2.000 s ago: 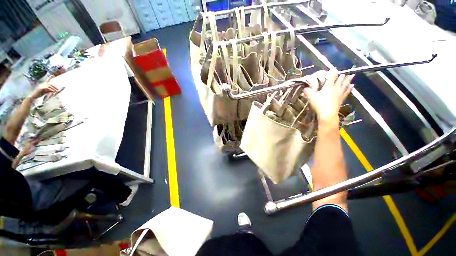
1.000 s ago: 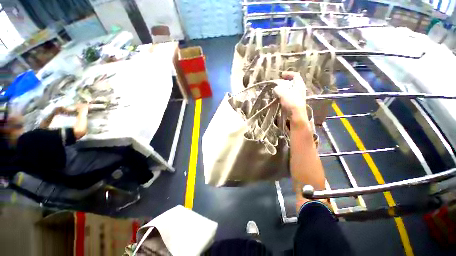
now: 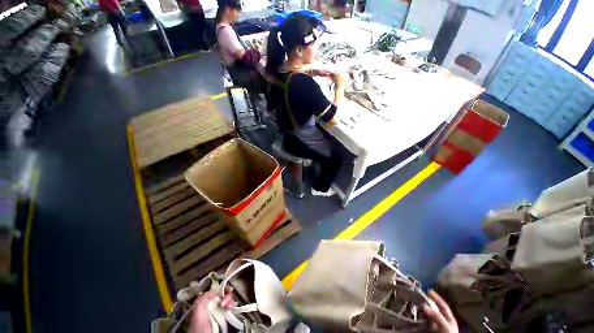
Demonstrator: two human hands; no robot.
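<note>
My left hand, at the bottom edge and partly cut off, is closed on the pale handles of a bunch of beige tote bags. My right hand, at the lower right and also cut off, holds the handles of a second bunch of beige tote bags. This bunch tilts, with its open mouths toward my right hand. The two bunches hang side by side, close together. The undersides of both bunches are hidden.
An open carton stands on a wooden pallet ahead to the left. Two people sit at a white table. A red and brown carton stands by its right end. More beige bags hang at the right edge.
The view has swung left, and the rack's rails have left the picture. The bag bunch in my right hand is lower now. My left hand has come into view, holding the other bunch.
</note>
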